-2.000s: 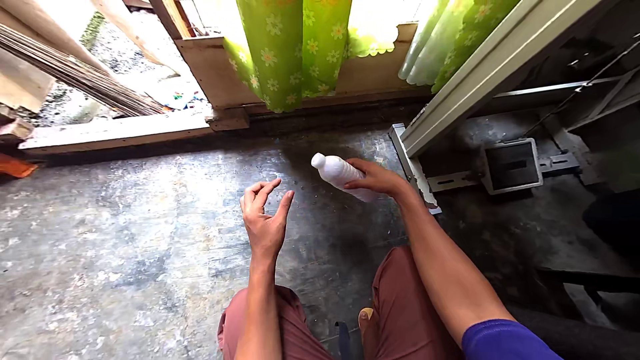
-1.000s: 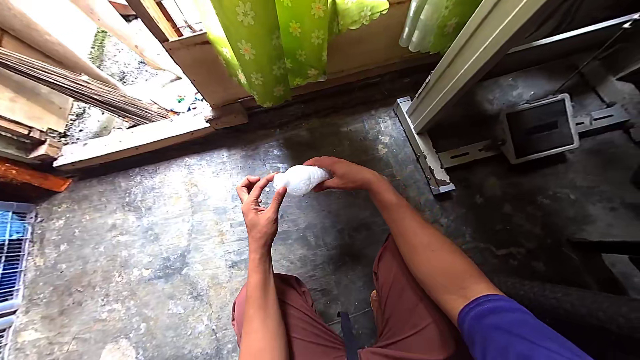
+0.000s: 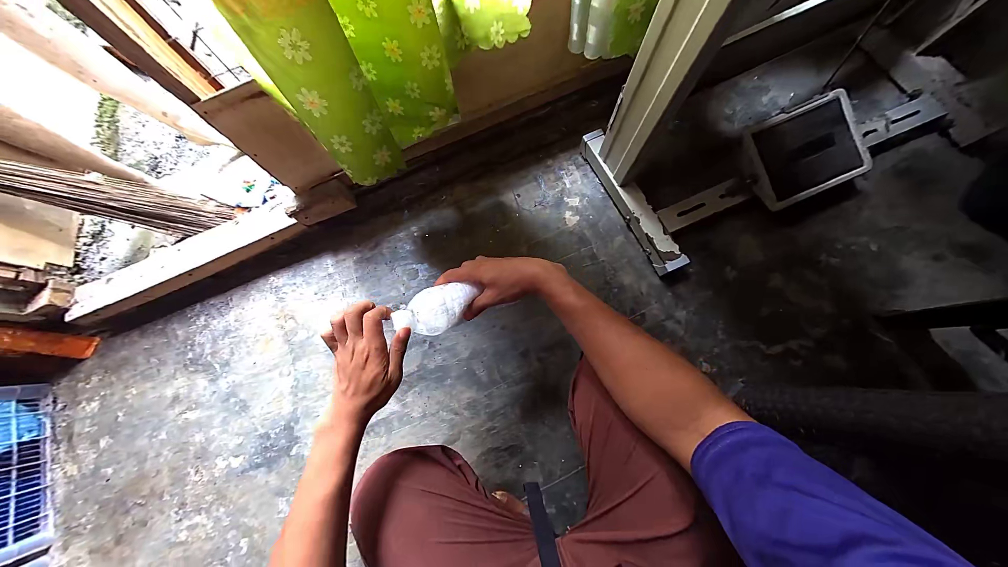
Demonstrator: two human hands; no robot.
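A white plastic bottle (image 3: 442, 308) is held tilted above the concrete floor, its narrow neck end pointing left. My right hand (image 3: 504, 282) is closed around the bottle's wider end, covering part of it. The thumb and index finger of my left hand (image 3: 366, 350) are at the small white cap (image 3: 402, 319), pinching it from either side; the other fingers are curled and hold nothing.
A green flowered curtain (image 3: 378, 71) hangs at the top, beside a wooden door sill (image 3: 189, 256) and a bundle of thin sticks (image 3: 118, 197). A white metal post (image 3: 665, 87) stands at upper right, near a square frame (image 3: 811, 150). A blue wire crate (image 3: 24, 465) is at lower left.
Two seconds ago my left hand was apart from the bottle, with nothing in it. Since then the bottle and left hand have come together, and the fingers have taken hold of the cap.
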